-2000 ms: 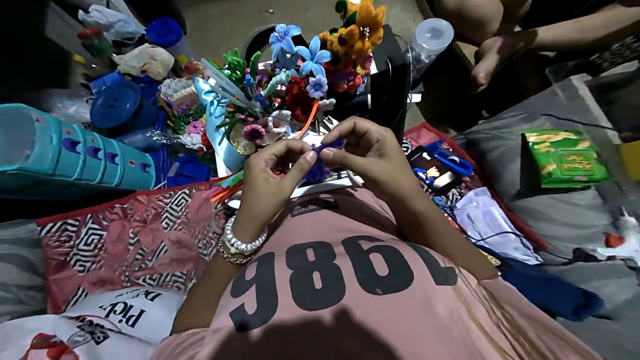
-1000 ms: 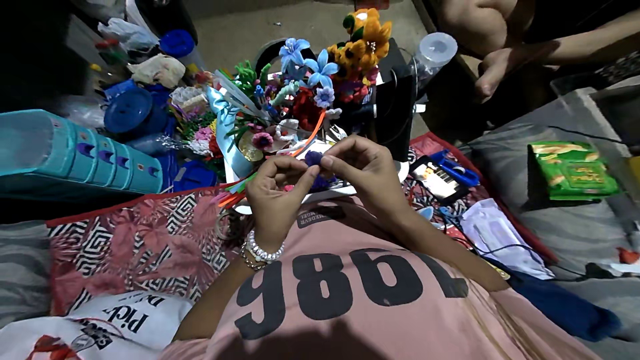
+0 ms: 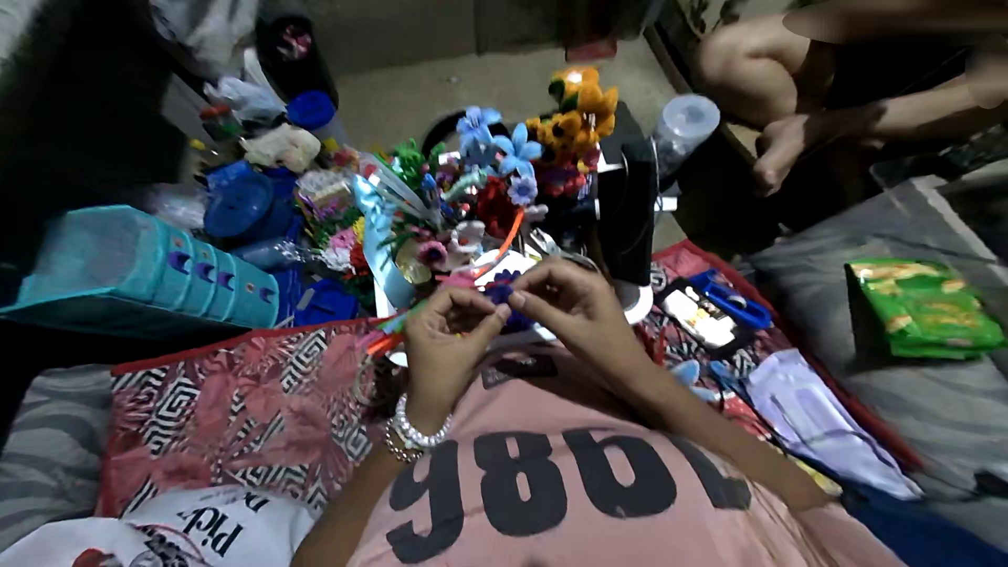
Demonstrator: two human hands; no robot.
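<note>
A small dark blue-purple flower of fuzzy craft stem (image 3: 502,288) is between my two hands, above a white surface near my lap. My left hand (image 3: 450,339), with beaded bracelets at its wrist, pinches the flower's left side between thumb and fingertips. From the right, my right hand (image 3: 568,303) pinches it with thumb and index finger. Just beyond stand blue fuzzy flowers (image 3: 517,150), orange-yellow ones (image 3: 579,110) and a light blue ribbon (image 3: 376,236). Pliers or scissors (image 3: 557,248) lie partly hidden behind my right hand.
A teal drawer unit (image 3: 213,272) stands at left on the patterned cloth's far side. At right lie a phone with a lit screen (image 3: 703,315), blue-handled scissors (image 3: 732,299), a lilac pouch (image 3: 827,421) and a green packet (image 3: 925,307). Another person's bare foot (image 3: 780,150) is at upper right.
Both hands stay together at the purple flower; the fingers have shifted around it, and its petals show more plainly now between the fingertips.
</note>
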